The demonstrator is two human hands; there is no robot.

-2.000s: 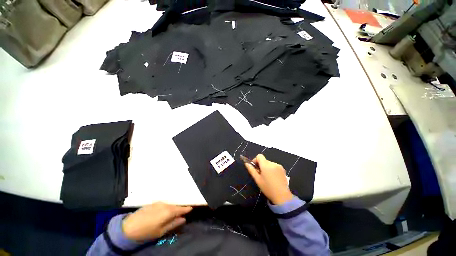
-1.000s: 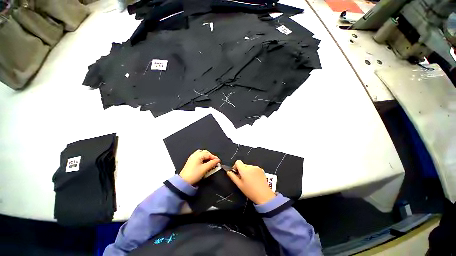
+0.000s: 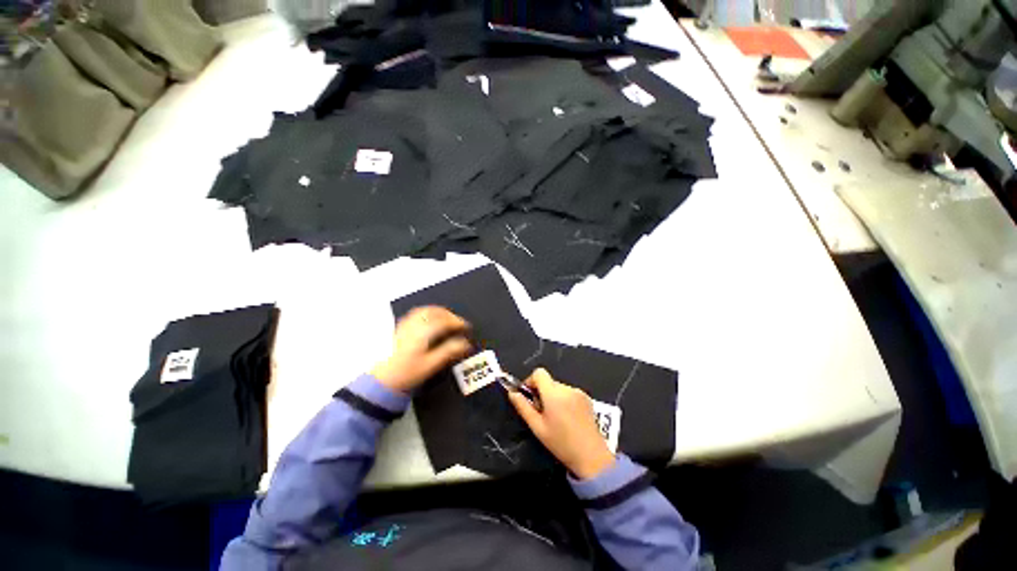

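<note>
A dark fabric panel [image 3: 474, 292] with a white woven label [image 3: 477, 373] lies at the table's near edge. Another dark panel [image 3: 652, 390] lies to its right, its label [image 3: 604, 422] partly covered by my right hand. My right hand [image 3: 561, 418] is closed on small dark thread snips [image 3: 516, 387], their points at the label's lower right corner. My left hand [image 3: 426, 348] is on the panel just left of the label, fingers bent and blurred; whether they grip the fabric cannot be told. Thin white threads lie on the panels.
A wide, ragged pile of black panels [image 3: 446, 167] lies across the far side. A neat black stack [image 3: 201, 413] with a label on top is at left. Beige bags [image 3: 67, 112] stand far left. A sewing machine [image 3: 892, 67] is at right. The white table [image 3: 769, 335] has its near edge before me.
My left hand came up from the table's edge onto the panel, then shifted off the label, which is uncovered again. My right hand moved left and down with the snips. The view shifted slightly.
</note>
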